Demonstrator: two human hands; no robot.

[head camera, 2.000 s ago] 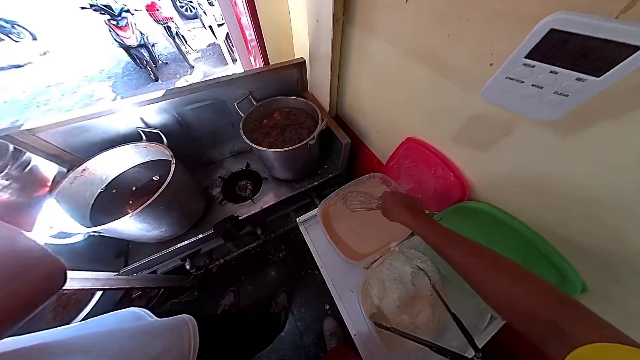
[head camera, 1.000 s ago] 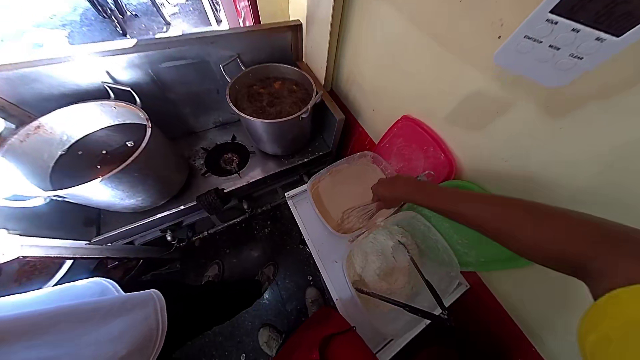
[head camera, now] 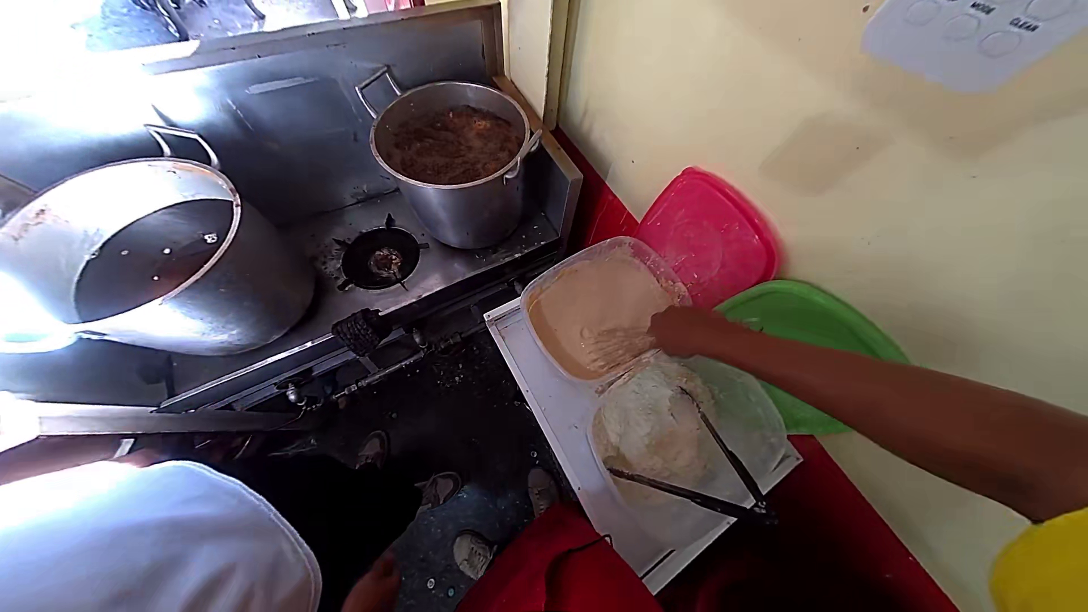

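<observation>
My right hand [head camera: 680,331] is closed around a wire whisk [head camera: 616,344], whose wires sit in tan batter inside a clear plastic tub [head camera: 544,336]. Beside it, nearer to me, a second clear tub [head camera: 756,416] holds pale flour. Black tongs [head camera: 731,506] lie spread over that tub. Part of a hand shows at the bottom edge, left of my red apron [head camera: 552,569]; whether it is my left hand or the co-worker's, I cannot tell. Both tubs rest on a white surface [head camera: 552,416].
Two large metal pots, one with dark liquid [head camera: 272,280] and one with bubbling brown contents [head camera: 472,208], flank a burner [head camera: 382,257]. Pink [head camera: 714,238] and green [head camera: 807,323] lids lean by the wall. A co-worker in white [head camera: 153,544] stands left.
My right hand and the whisk have moved within the batter tub, toward the side next to the flour tub. The view has shifted.
</observation>
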